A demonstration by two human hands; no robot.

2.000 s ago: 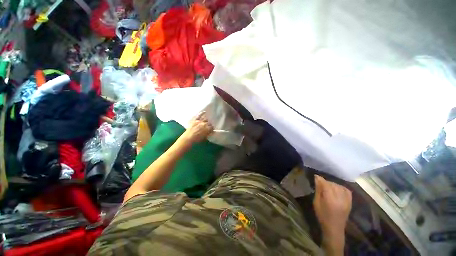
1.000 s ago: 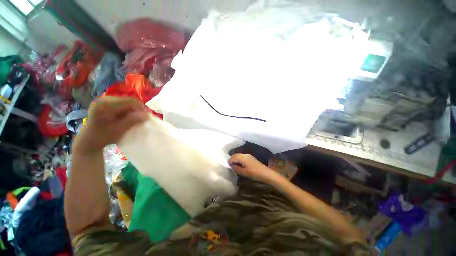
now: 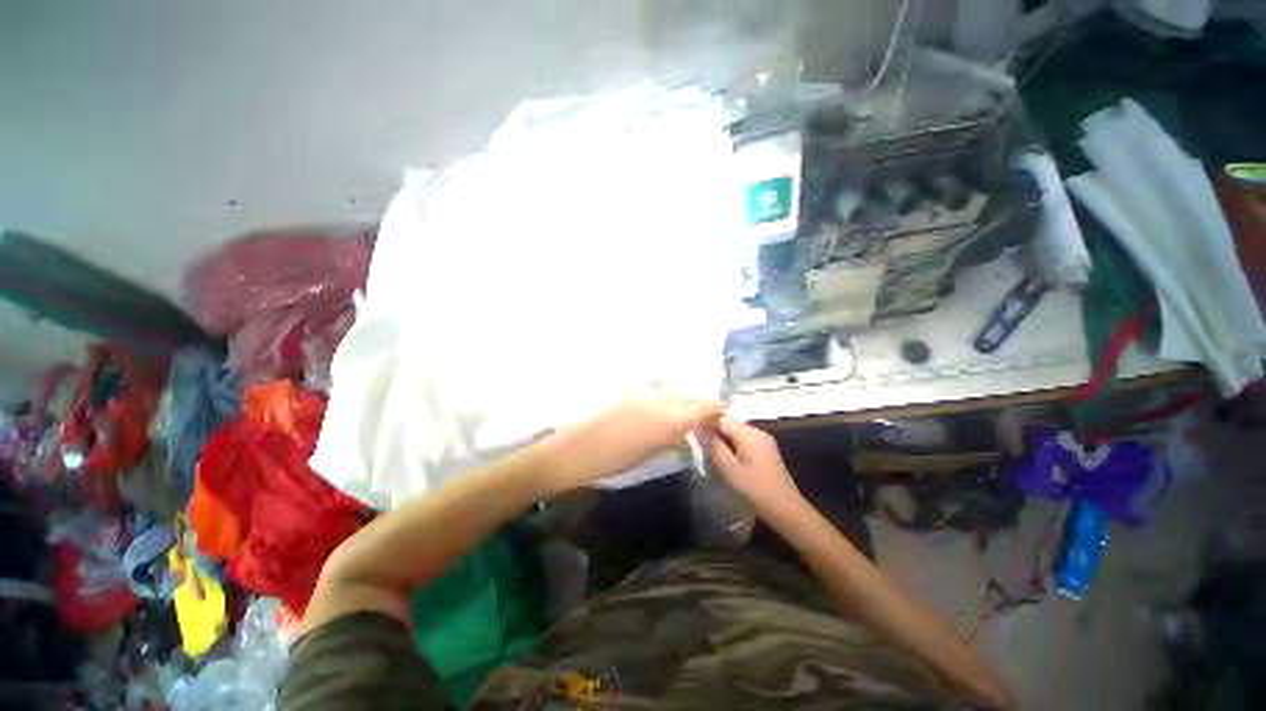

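A large white fabric piece, bright and overexposed, lies on the machine table and hangs over its front edge. My left hand and my right hand meet at the fabric's lower right edge, in front of the table edge. Both pinch a small bit of white fabric between them. The fingers partly hide it. The overlock machine, with a green label on its white head cover, stands just right of the fabric.
A blue-and-dark hand tool lies on the table right of the machine. Folded white strips lie on dark green cloth farther right. Red cloth and plastic bags are heaped left. A purple item is on the floor right.
The view has turned right. My left hand has moved from the raised white piece on the left to beside my right hand at the fabric edge. The black line on the fabric no longer shows.
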